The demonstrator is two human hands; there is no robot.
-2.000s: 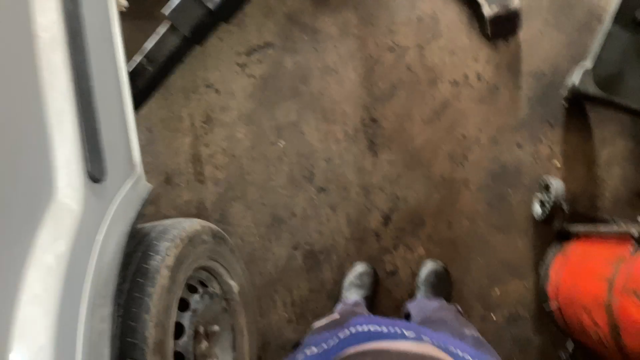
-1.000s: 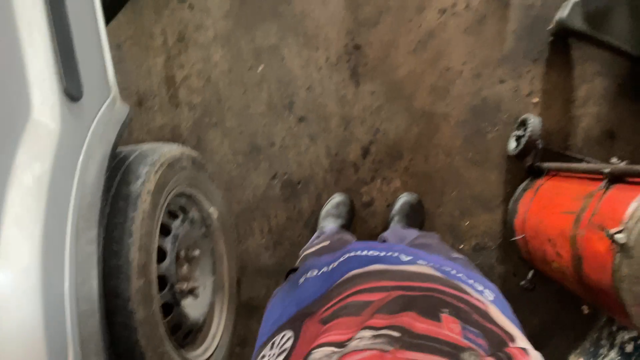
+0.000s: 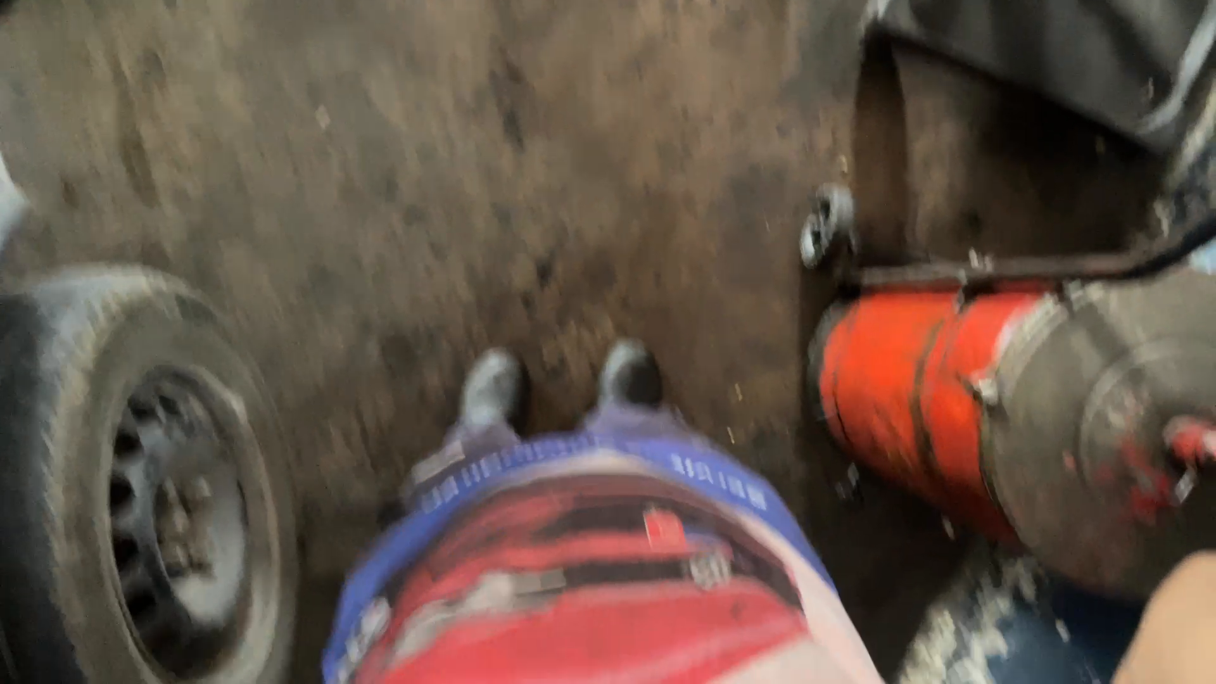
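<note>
Part of my right hand or forearm (image 3: 1173, 627) enters at the bottom right corner, blurred; its fingers cannot be made out. It is nearest to a red metal drum (image 3: 893, 399) with a round, dirty grey top (image 3: 1073, 456). My left hand is out of the frame. Below me hangs a printed red and blue shirt or apron (image 3: 589, 579), over my two dark shoes (image 3: 494, 385). On the left, a tire on a steel wheel (image 3: 71, 475) shows its hub side.
A small caster wheel (image 3: 826, 226) and a dark metal bar (image 3: 1007, 271) lie beside the drum. At the upper right is a dark panel or container (image 3: 1054, 47). Pale material on something blue (image 3: 1073, 617) shows below the drum. The floor (image 3: 380, 190) is stained.
The view has shifted to the right. The silver vehicle body has mostly left it, and the drum's top and part of my right hand or forearm have come into sight.
</note>
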